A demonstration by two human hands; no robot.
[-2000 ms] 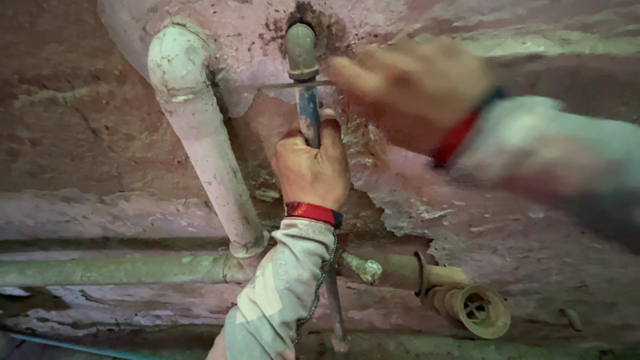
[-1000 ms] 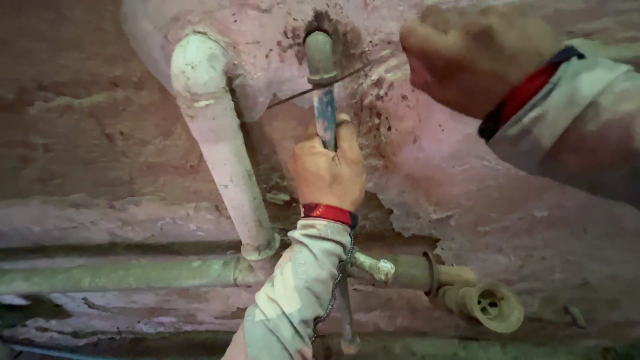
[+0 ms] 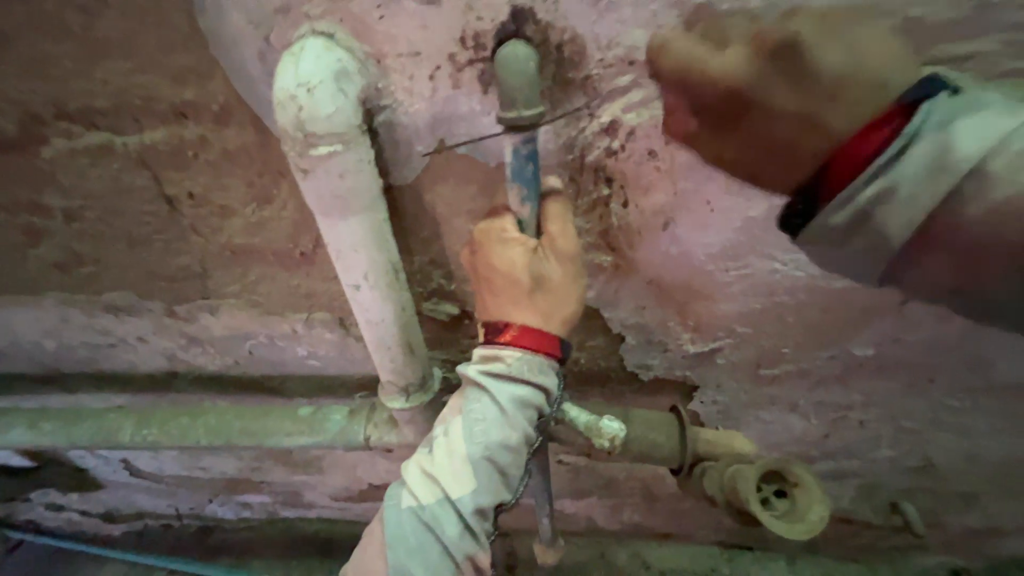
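My left hand (image 3: 526, 268) is wrapped around a narrow pipe with worn blue paint (image 3: 524, 176), just below a grey elbow fitting (image 3: 518, 84) that enters a stained hole in the wall. A thin saw blade (image 3: 480, 140) lies across the pipe right under the elbow, slightly tilted. Its right end runs toward my right hand (image 3: 768, 88), which is blurred and closed at the upper right; its fingers seem to grip the blade's end, though the contact is not clear. Both wrists have red bands.
A thick white pipe with an elbow (image 3: 352, 240) slants down on the left to a horizontal green-grey pipe (image 3: 184, 426). A capped stub (image 3: 596, 428) and an open round drain fitting (image 3: 788, 498) sit at the lower right. The wall's pink paint is peeling. A light blue hose or cable (image 3: 120, 554) crosses the lower left.
My right hand has moved away from the elbow toward the right, and the thin blade now lies tilted instead of nearly level. My left hand keeps its hold on the pipe.
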